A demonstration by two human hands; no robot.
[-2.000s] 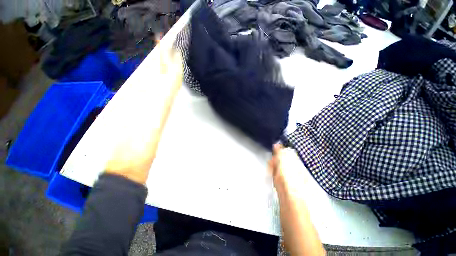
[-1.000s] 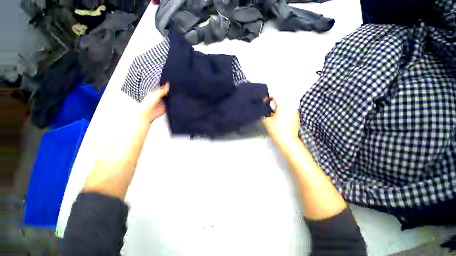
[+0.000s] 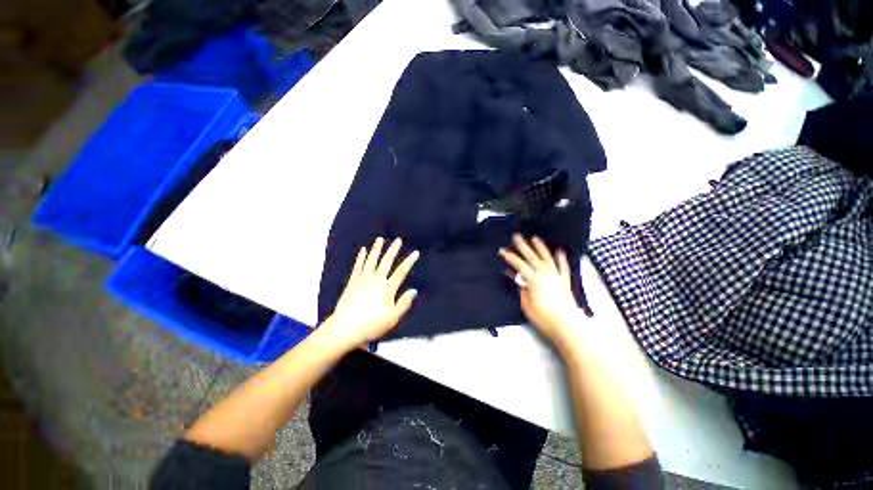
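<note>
A dark navy vest [image 3: 450, 144] lies spread flat on the white table, its near edge close to the table's front edge. An opening at its right middle shows white table and a bit of dark check. Small dark tabs show along its near edge. My left hand [image 3: 375, 295] lies flat on its lower left part, fingers spread. My right hand [image 3: 544, 289] rests on its lower right part, fingers apart, with a small pale glint at a finger. No snips can be made out in either hand.
A large heap of black-and-white gingham garments [image 3: 756, 278] lies at the right of the white table [image 3: 273, 215]. Crumpled grey cloth pieces [image 3: 622, 43] lie at the far side. Blue bins [image 3: 144, 163] stand left of the table. A black apron with thread bits [image 3: 407, 450] covers my lap.
The vest was held bunched between both hands with check showing; now it lies spread, navy side up. Both hands have let go and lie open on it. The camera view has shifted.
</note>
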